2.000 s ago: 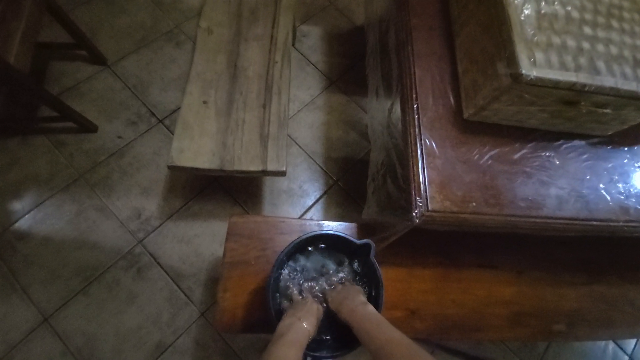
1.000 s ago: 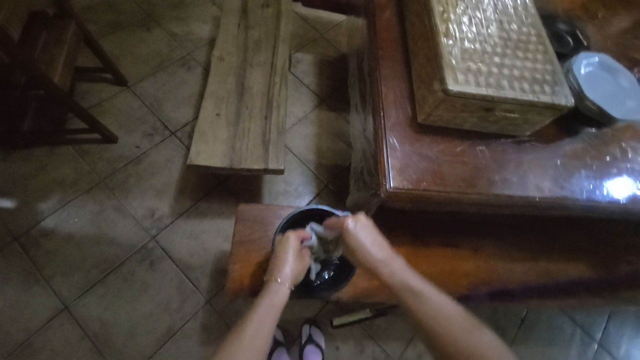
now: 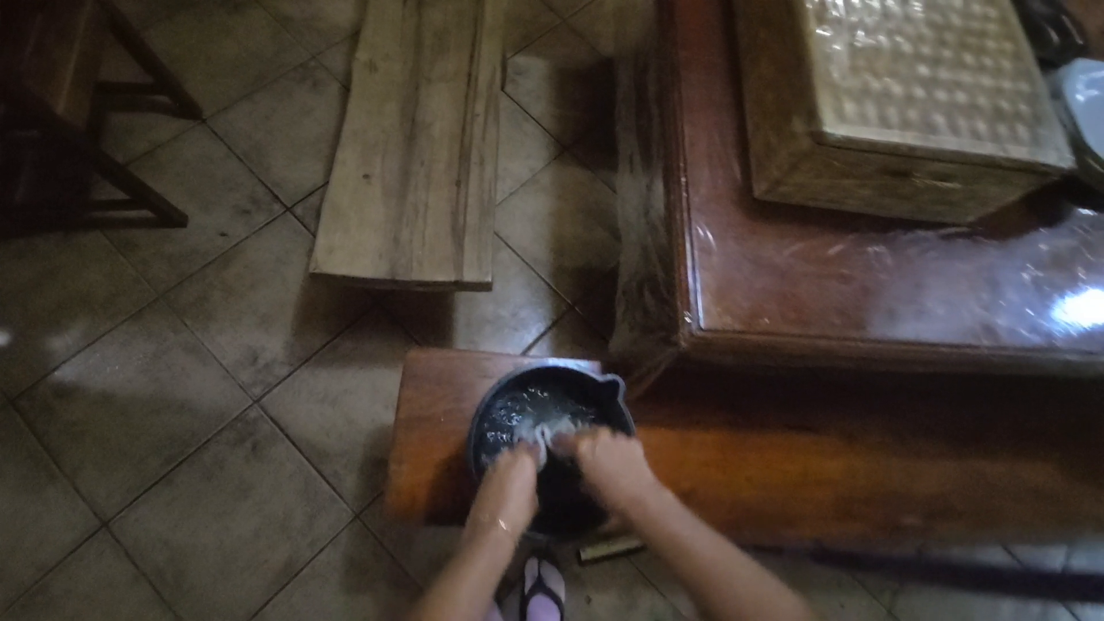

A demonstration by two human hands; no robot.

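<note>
A dark round bucket [image 3: 623, 398] with a pouring lip stands on the left end of a reddish wooden bench [image 3: 819, 466]. Water [image 3: 526, 405] in it is stirred up and glints. My left hand [image 3: 515, 479] and my right hand [image 3: 604, 457] are both inside the rim, close together, gripping a pale, wet cloth [image 3: 543, 434] between them at the water. Fingertips and the lower part of the cloth are blurred or hidden.
Plastic film covers a wooden table [image 3: 776, 285], which bears a box with a woven top [image 3: 931, 95] and a white plate [image 3: 1087, 99] at the right edge. A pale wooden bench [image 3: 414, 155] lies ahead, a dark wooden chair [image 3: 86, 112] at far left. A sandalled foot [image 3: 543, 591] is below the bucket.
Both hands were down in the water two seconds ago, then held the cloth bunched higher over the bucket. Now they are lower, at the water, with the cloth between them.
</note>
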